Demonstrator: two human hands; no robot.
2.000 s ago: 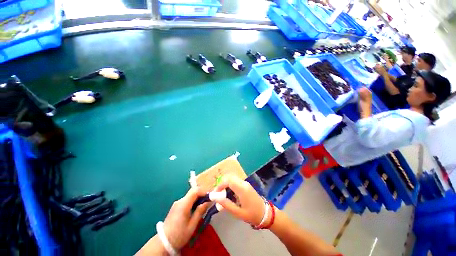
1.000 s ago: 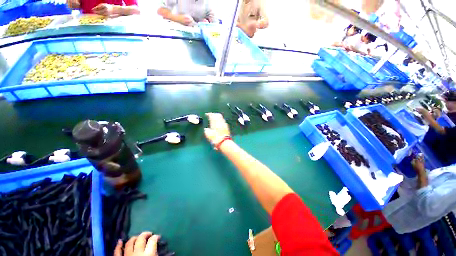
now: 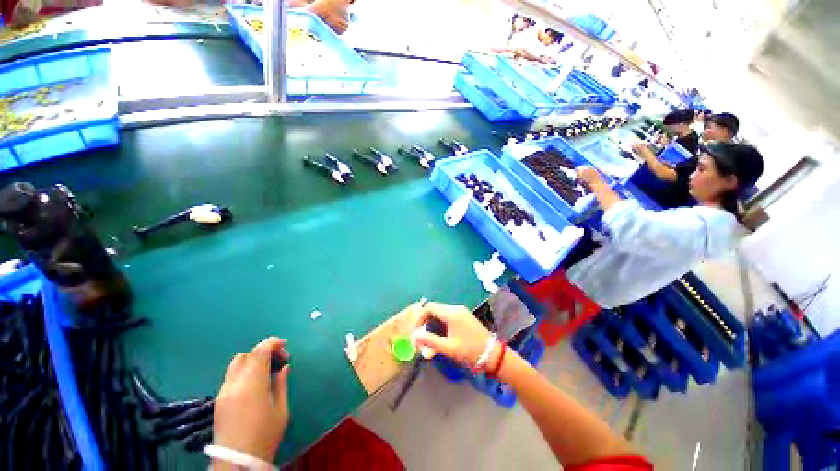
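Note:
My left hand [image 3: 250, 403] is raised over the near belt edge, its fingers closed on a black part [image 3: 278, 361], mostly hidden by them. My right hand [image 3: 459, 338] is over the right edge of the cardboard pad [image 3: 373, 361], its fingers closed on a small black part [image 3: 435, 326]. A small white piece or fingertip cover [image 3: 425, 341] shows at its fingertips; I cannot tell which. The green cup [image 3: 402, 348] is on the pad, just left of these fingertips. Several loose black handles [image 3: 182, 421] lie left of my left hand.
A bin of black handles [image 3: 69, 368] is at left, a dark bottle [image 3: 78, 253] beside it. One black-and-white unit [image 3: 189, 218] lies on the belt, several more [image 3: 378, 162] farther right. Neighbour's blue bin [image 3: 543, 241] is at right, with a seated person. White scrap [image 3: 489, 271] lies nearby.
The view has turned right. My right hand has come back from the units on the belt to the pad and now holds a black part. My left hand has risen from beside the loose handles.

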